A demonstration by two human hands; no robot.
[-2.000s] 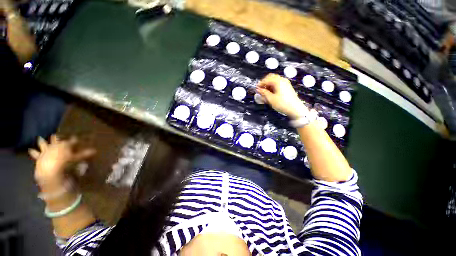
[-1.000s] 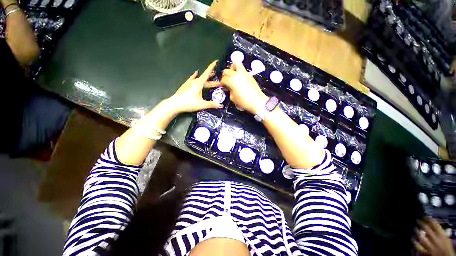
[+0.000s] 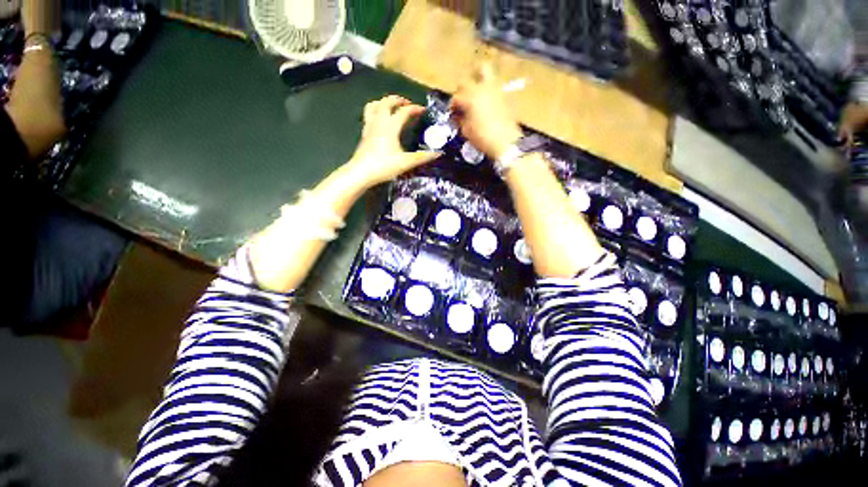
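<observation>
A black parts tray with three rows of round-faced units lies in front of me, with clear film between the rows. My left hand is at its far left corner, thumb and fingers spread around a white-faced unit. My right hand is just right of that unit, fingertips near its film. A small pale streak shows beside my right hand; I cannot tell what it is. Whether either hand grips anything is unclear. My right forearm hides part of the rows.
A small black object with a white disc lies on the green bench beside a white fan. A tan board and a dark tray are at the far side. Another unit tray is at right. Another person's arm is at left.
My left hand has come in from the lower left to the tray. My right hand has moved from the middle row to the far left corner. The view has shifted, showing the fan and right tray.
</observation>
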